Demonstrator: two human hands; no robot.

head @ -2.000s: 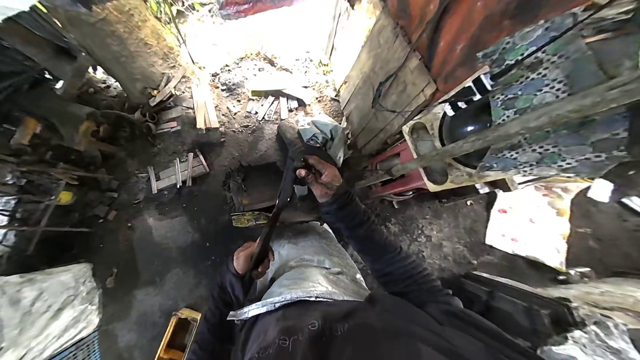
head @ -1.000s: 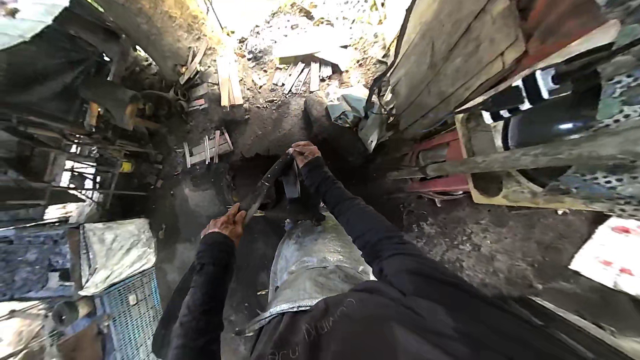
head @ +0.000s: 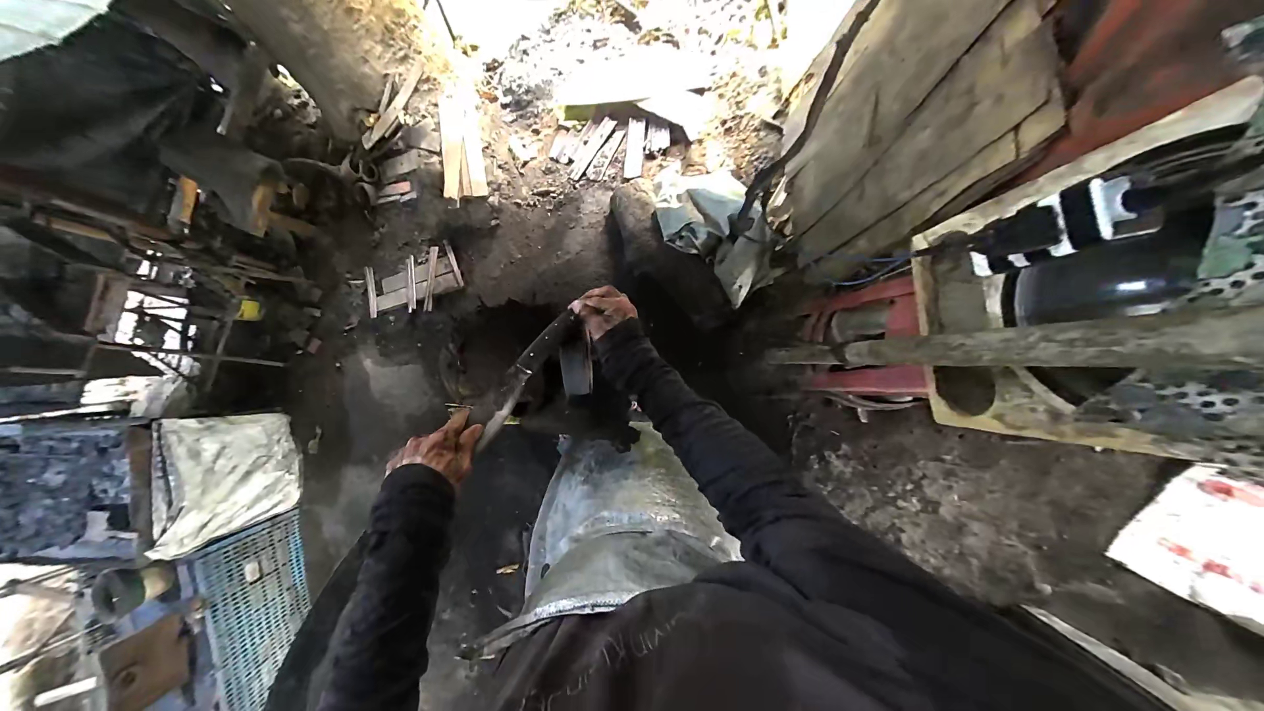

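Note:
My left hand [head: 436,450] is closed on the lower, greyish end of a long dark curved tool [head: 531,363], perhaps a blade with its handle. The tool slants up to the right, where my right hand [head: 604,311] grips its upper end. Just below my right hand a short dark flat piece [head: 576,367] hangs; whether it joins the tool I cannot tell. Both hands are over a dark hollow in the ground. A silvery grey sack [head: 627,518] covers my lap beneath them.
Thin wooden slats [head: 415,283] lie left of the hollow, more strips [head: 597,148] beyond it. A crumpled grey-green sheet [head: 703,222] is ahead right. On the right, a wooden pole [head: 1037,346] crosses a pale frame. At left are a blue plastic crate [head: 252,592] and a white sack [head: 225,479].
The tool stood steeper two seconds ago and now slants more to the side, with my left hand farther out to the left. Both hands have kept hold of it.

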